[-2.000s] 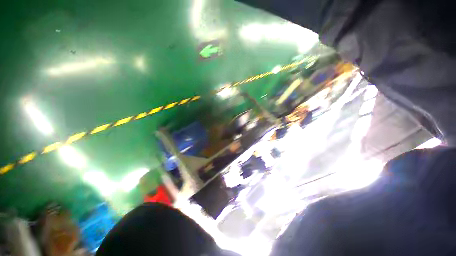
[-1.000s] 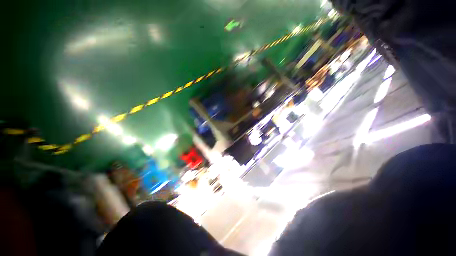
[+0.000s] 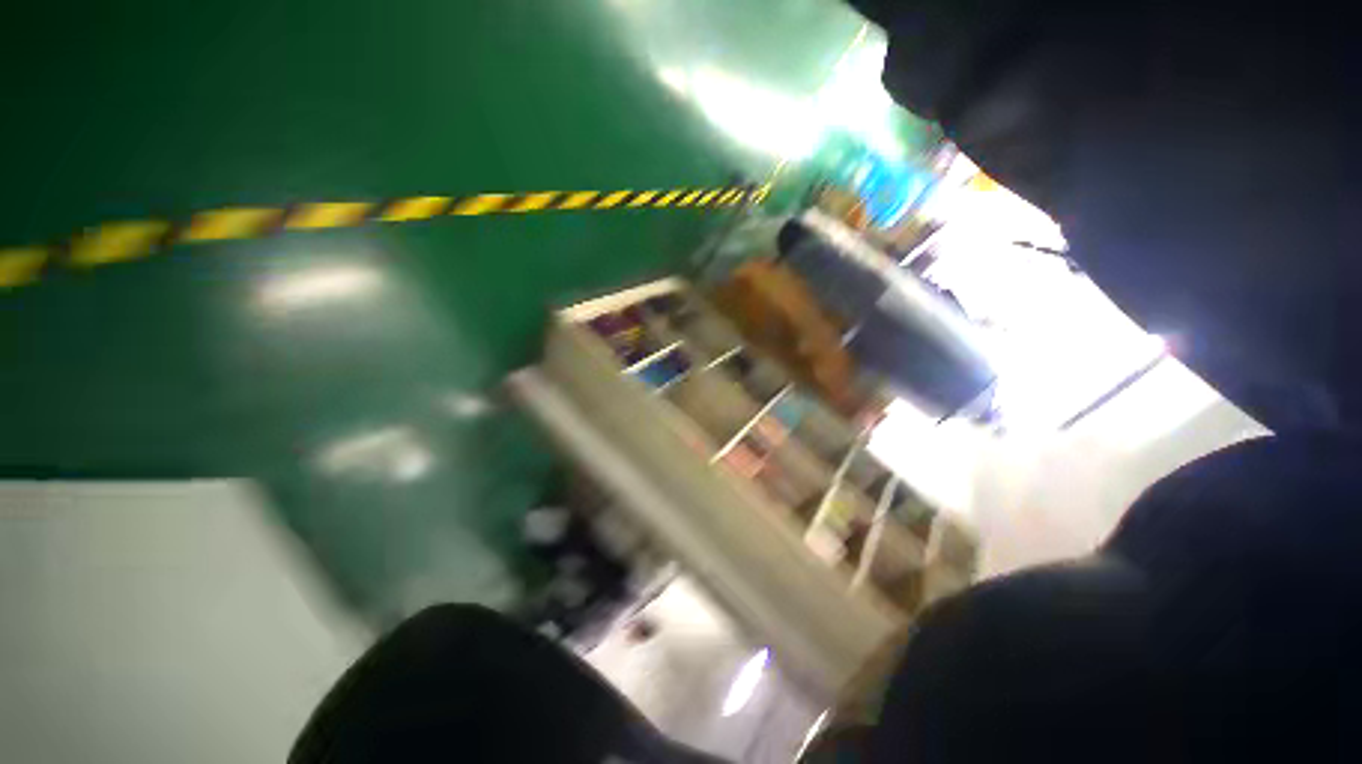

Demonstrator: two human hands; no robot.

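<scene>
No hand of mine is in view. Nearest in front of me is a pale tray-like rack (image 3: pixel 657 485), tilted and blurred, with thin dividers and small mixed items in its compartments. Beside its far end lie a brown block, perhaps a cardboard box (image 3: pixel 789 321), and a long grey rounded bundle (image 3: pixel 896 326). Two dark rounded humps, perhaps headgear (image 3: pixel 463 687), cover the lower edge. Dark clothing (image 3: pixel 1135 164) fills the upper right.
Green floor (image 3: pixel 448 90) with yellow-black hazard tape (image 3: pixel 321 215) lies at the left and top. A large white panel (image 3: pixel 150 612) stands at the lower left. A bright, washed-out surface (image 3: pixel 1105 388) is at the right, with blue items (image 3: pixel 896 187) beyond the bundle.
The view has moved along the hall. The blue and red items and cluttered bench seen before have given way to the divided rack, brown block, grey bundle and white panel.
</scene>
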